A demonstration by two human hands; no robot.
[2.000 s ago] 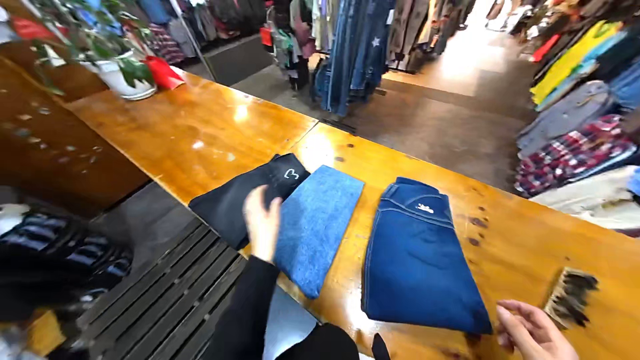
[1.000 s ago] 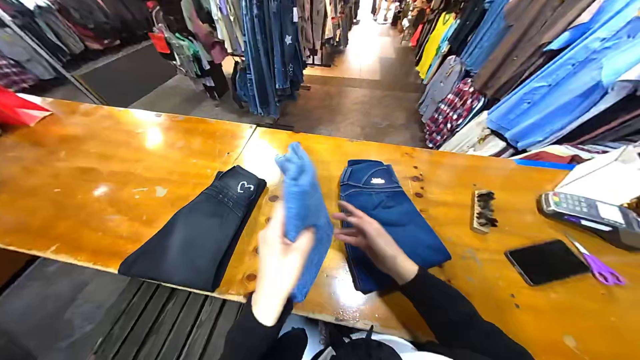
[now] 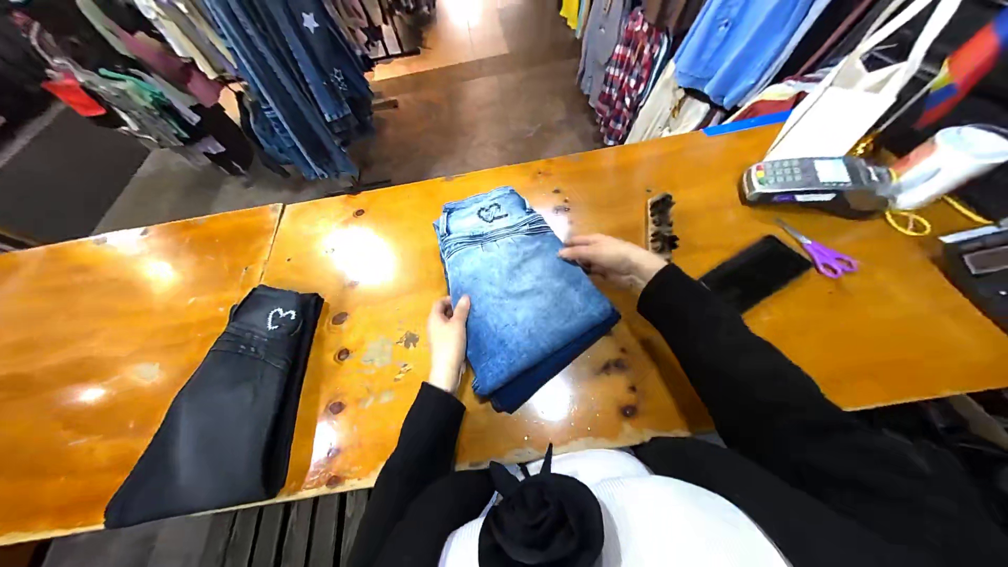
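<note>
Folded light-blue jeans lie on top of folded dark-blue jeans on the glossy wooden counter; only the lower edge of the dark pair shows. My left hand is at the left edge of the light pair, its thumb on the denim. At the upper right edge of that pair is my right hand, fingertips touching the cloth. Whether either hand grips the fabric is hard to tell. Folded black jeans with a heart-shaped mark lie apart at the left, touched by neither hand.
Right of the jeans are a narrow wooden holder with dark pieces, a black phone, purple-handled scissors and a card terminal. A white bag stands behind. Clothes racks with hanging jeans are beyond the counter.
The light-blue jeans, earlier held in my left hand between the two other pairs, now lie on the dark-blue jeans. My right hand has moved to their right edge. The view has shifted.
</note>
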